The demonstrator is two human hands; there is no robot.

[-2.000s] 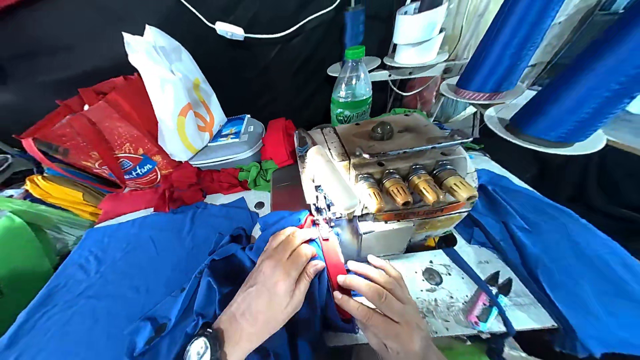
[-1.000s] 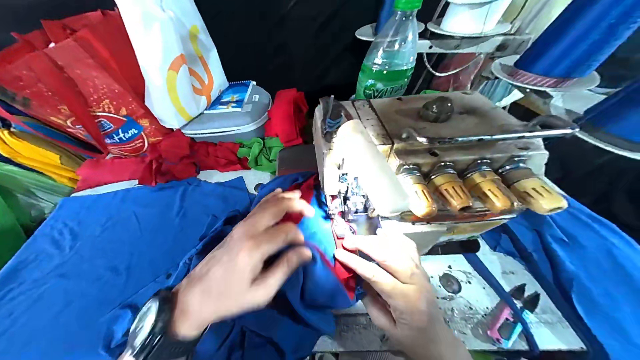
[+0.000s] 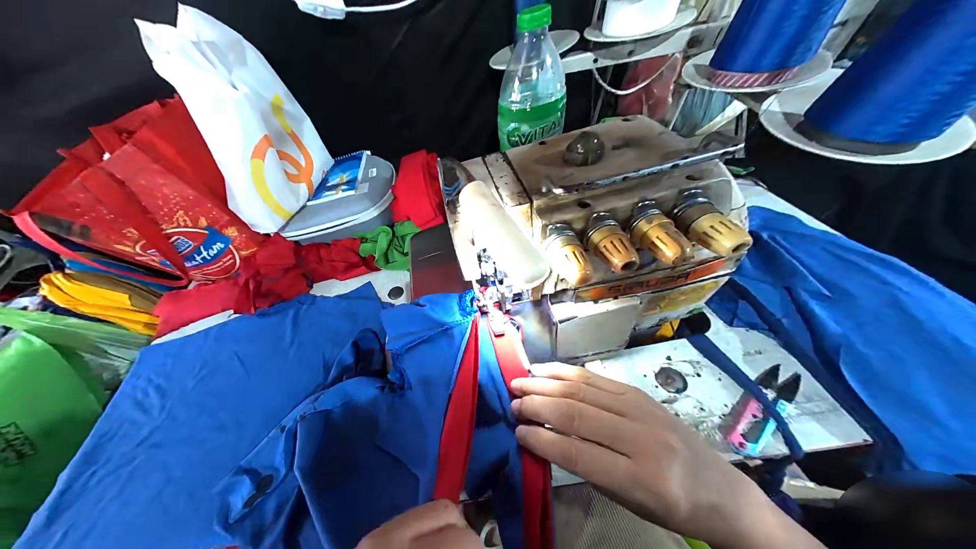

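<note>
Blue fabric [image 3: 427, 366] with red strips lies at the needle and presser foot of a serger [image 3: 625, 175], where a lamp shines. At the bottom edge, partly cut off by the frame, my left hand [image 3: 423, 526] is at the lower end of one red strip [image 3: 459, 427]; its fingertips are hidden. My right hand [image 3: 610, 435] lies palm down with its fingertips on the other red strip [image 3: 507, 354], just in front of the presser foot. Whether its fingers pinch the strip does not show.
Thread snips [image 3: 755, 419] lie on the machine's white plate at right. Behind the machine stands a green-capped plastic bottle [image 3: 532, 91]; large blue thread cones [image 3: 900, 76] are at upper right. A white bag [image 3: 236, 122], a red bag [image 3: 152, 198] and a grey case [image 3: 351, 202] sit at back left.
My left hand has moved from beside the presser foot down to the bottom edge. The two red strips now run apart toward me. My right hand stays near the presser foot.
</note>
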